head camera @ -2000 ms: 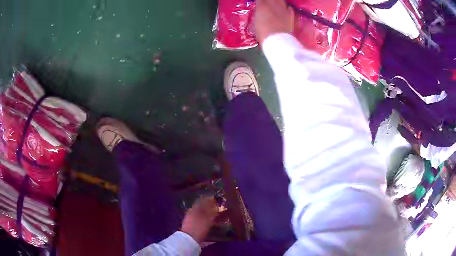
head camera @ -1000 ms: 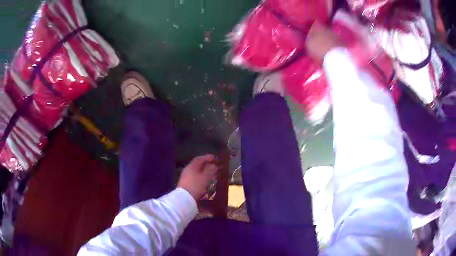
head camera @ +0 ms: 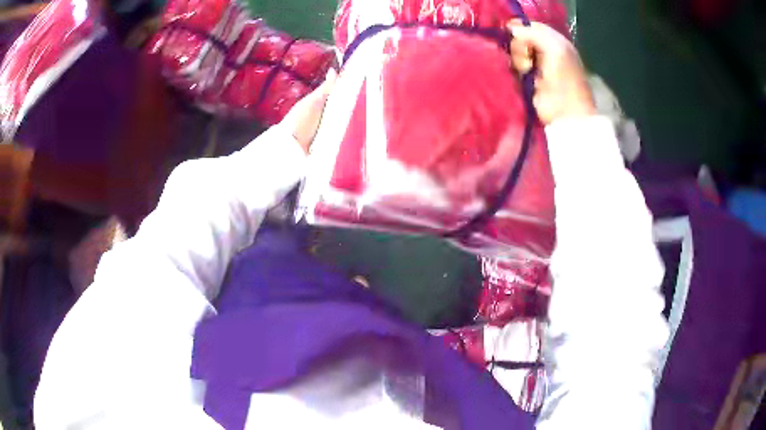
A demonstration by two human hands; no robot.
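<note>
A tied bundle (head camera: 445, 109) of red garments in clear plastic is held up in front of me at the top centre. A dark tying strip (head camera: 527, 138) crosses round it. My right hand (head camera: 554, 71) grips the strip near the bundle's upper right corner. My left hand (head camera: 311, 111) is at the bundle's left edge, with its fingers mostly hidden, so its grip cannot be made out.
Another tied bundle (head camera: 243, 63) lies on the floor at the upper left. More tied red and white packets (head camera: 514, 336) lie below the held bundle. A red packet (head camera: 52, 55) is at the far left. Dark purple cloth (head camera: 722, 285) is at the right. The green floor (head camera: 395, 269) shows between.
The bundle in my right hand has come up off the floor and nearer to me. My left hand has moved from near my lap to the bundle's left side. The view has shifted.
</note>
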